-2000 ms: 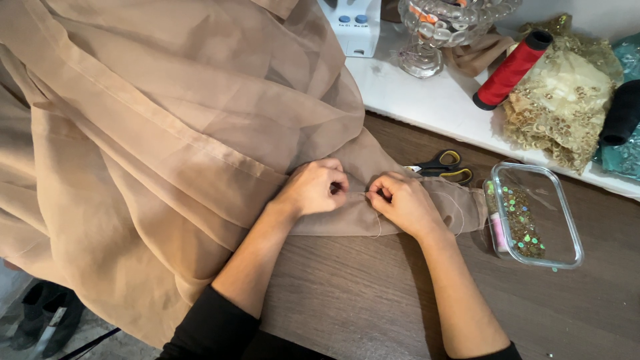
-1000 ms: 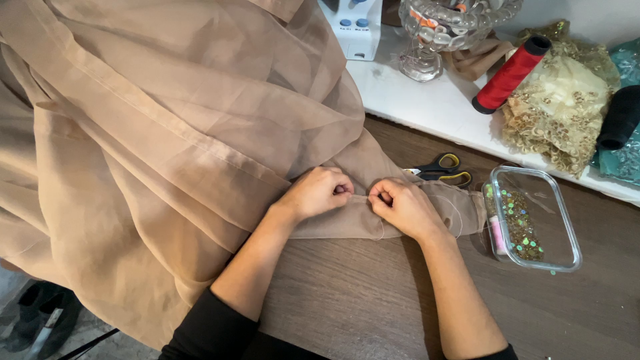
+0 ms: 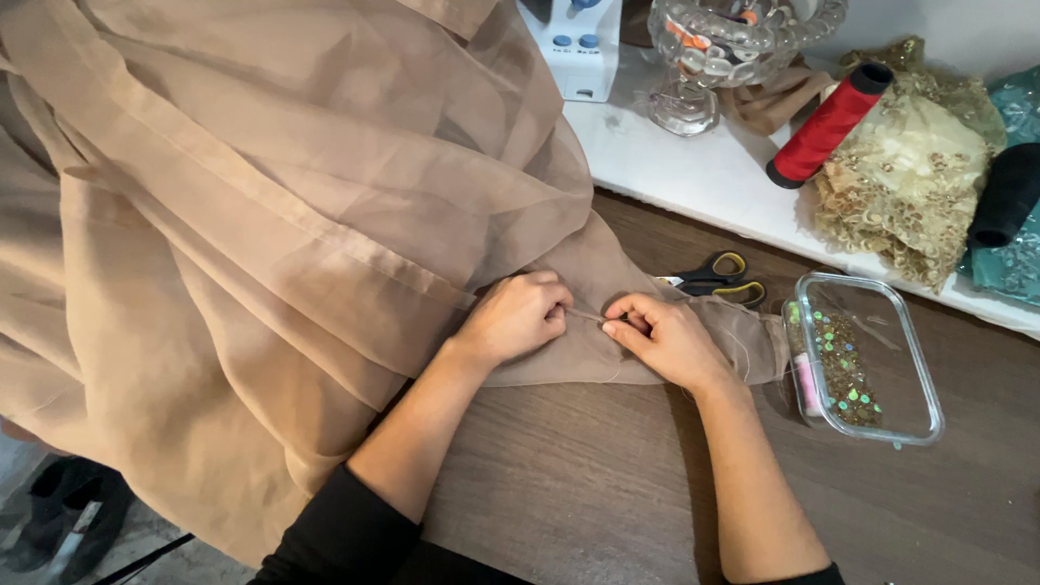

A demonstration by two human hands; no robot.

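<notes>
Sheer beige fabric [image 3: 325, 203] spreads over the left side and runs to a narrow end at the right. My left hand [image 3: 520, 315] is closed on a pinched fold of it near the middle. Just to the right, my right hand [image 3: 662, 335] pinches the same fold between thumb and fingertips; whether a needle is there cannot be made out. A short stretch of fabric lies taut between the hands. Thin pale thread loops lie on the fabric by my right wrist. Black and yellow scissors [image 3: 715, 280] lie just beyond my right hand, their blades partly covered.
Right of the fabric stands a glass container [image 3: 922, 390] with sequins, beads and a pink spool [image 3: 807, 384]. On the white shelf [image 3: 650, 154] are a glass bowl [image 3: 691, 69] of buttons, a red thread cone [image 3: 829, 126], beaded gold fabric [image 3: 902, 179], a black cone [image 3: 1003, 195] and a white machine [image 3: 581, 49].
My right hand's fingertips have opened slightly from the closed pinch of a second ago, still at the fabric fold. My left hand stays in nearly the same place.
</notes>
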